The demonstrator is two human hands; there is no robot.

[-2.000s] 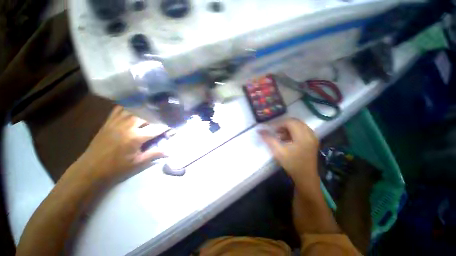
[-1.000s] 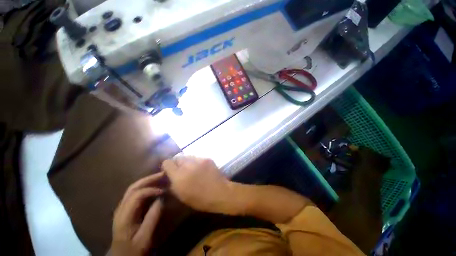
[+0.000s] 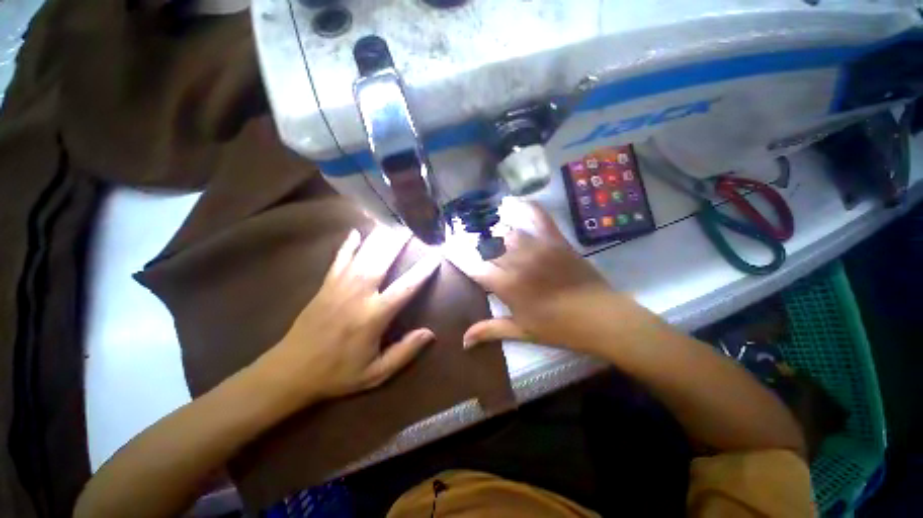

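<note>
A dark brown garment panel [image 3: 273, 273] lies on the white table under the sewing machine head [image 3: 425, 71] and hangs over the front edge. My left hand [image 3: 354, 324] lies flat on the panel, fingers spread, left of the needle area. My right hand [image 3: 536, 283] is just right of the needle, its fingertips at the panel's right edge and its thumb on the cloth. The presser foot [image 3: 435, 228] is washed out by bright light, so the stitching point cannot be made out.
A lit smartphone [image 3: 609, 194] lies right of the needle. Scissors with red and green handles [image 3: 749, 218] lie beside it. A dark plastic packet [image 3: 878, 152] is at the right. A green basket [image 3: 840, 374] stands below the table edge. More brown cloth [image 3: 152, 91] is heaped at upper left.
Both hands have moved up from the panel's front edge to the needle area, and the left hand is now spread flat. The camera view has shifted, with the machine head appearing further right.
</note>
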